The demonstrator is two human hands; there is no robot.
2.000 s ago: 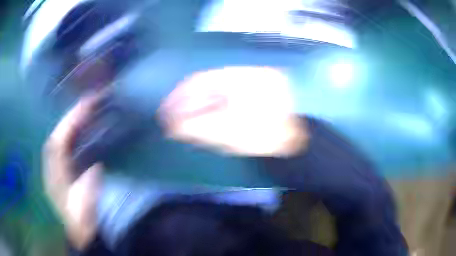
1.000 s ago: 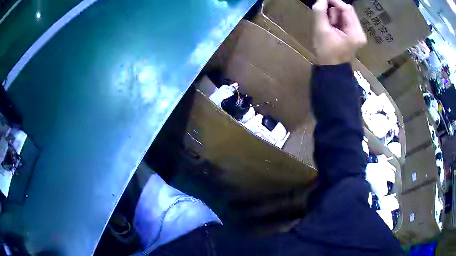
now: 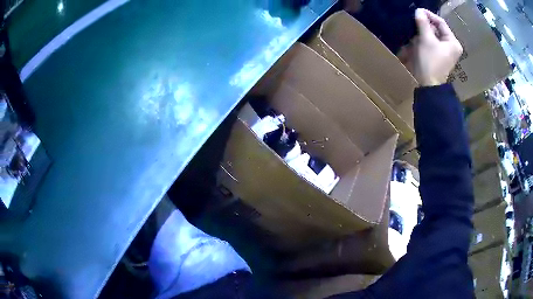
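Observation:
My right hand (image 3: 435, 51) is raised at the upper right, over the far cartons, with its fingers curled together and no object visible in it. Its dark sleeve crosses the right side of the view. My left hand is out of view. An open brown carton (image 3: 274, 184) stands beside the bench, nearest in front of me. White-and-black camera parts (image 3: 301, 163) with thin wires lie inside, along its near wall. Another carton, partly hidden by my sleeve, holds white-and-black parts (image 3: 402, 207).
The shiny green bench (image 3: 134, 117) fills the left, its edge running diagonally beside the cartons. A box with small parts (image 3: 23, 160) is at the far left. A carton flap with printing (image 3: 482, 49) stands behind my right hand. More filled cartons line the right.
The view has shifted, and the near carton's right wall now shows. My right hand appears farther right and slightly lower, with fingers still curled. My left hand remains out of view.

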